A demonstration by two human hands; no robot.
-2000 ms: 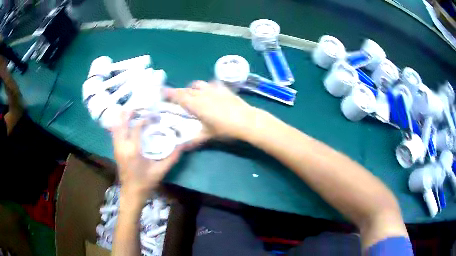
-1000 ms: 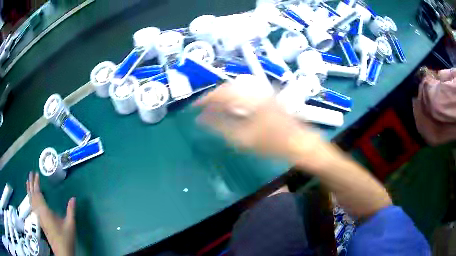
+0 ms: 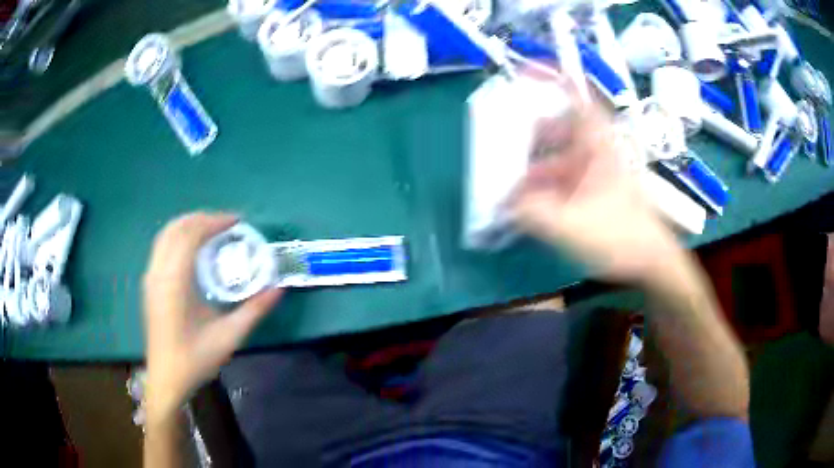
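My left hand (image 3: 197,302) holds an open fan unit (image 3: 343,261) by its round white head, near the bench's front edge. Its open handle points right and shows the blue battery (image 3: 352,261). My right hand (image 3: 594,183) is blurred and holds a white handle cover (image 3: 497,155), also blurred, above the bench to the right. The cover and the open fan unit are apart.
Another open fan unit (image 3: 174,91) lies at the back left. A pile of open fan units (image 3: 343,66) and white parts covers the back right. White fans (image 3: 41,256) lie at the far left. Boxes of parts (image 3: 629,411) stand below the bench.
My left hand has moved from the white fans at the left to an open fan unit and holds it nearer the front edge. My right hand now holds a white cover beside the pile.
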